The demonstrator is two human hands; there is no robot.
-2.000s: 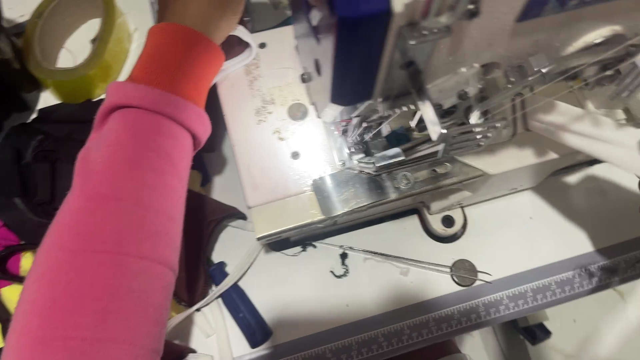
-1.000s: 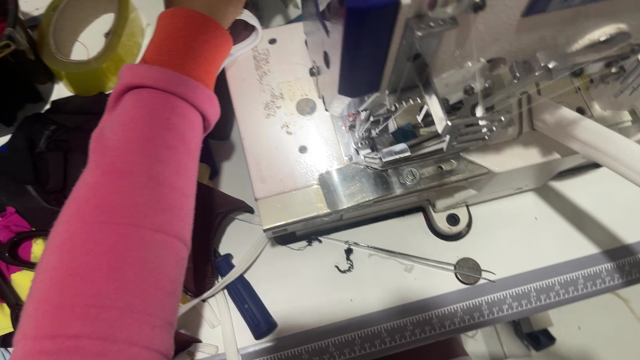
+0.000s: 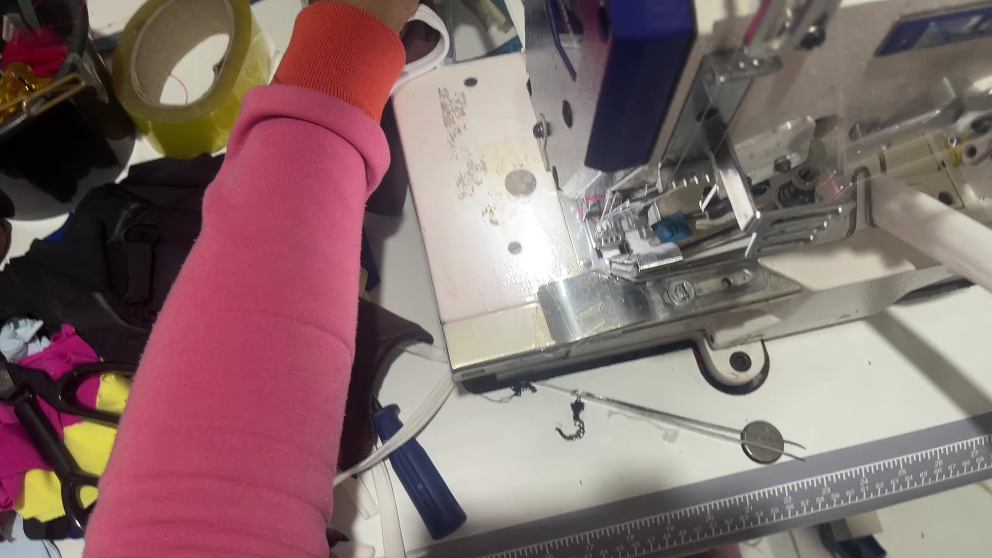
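My left hand [image 3: 391,9] is mostly cut off at the top edge; only a bit near the wrist shows above the orange cuff of a pink sleeve. Its fingers are hidden, so I cannot tell whether it grips anything. Beside it lies dark fabric with a white band [image 3: 434,39]. My right hand is out of view. To the right of my sleeve stands a sewing machine, with its pale bed plate [image 3: 488,209] and metal presser foot area [image 3: 651,240]. Tweezers [image 3: 666,415] lie in front of the machine, crossed by a round metal disc [image 3: 763,442].
A tape roll [image 3: 186,77] sits at the upper left. Black fabric [image 3: 124,256] and black-handled scissors [image 3: 46,418] on colourful cloth are left of my arm. A blue handle [image 3: 418,473], white strips [image 3: 411,426], dark thread scraps [image 3: 575,418] and a ruler [image 3: 736,488] lie in front.
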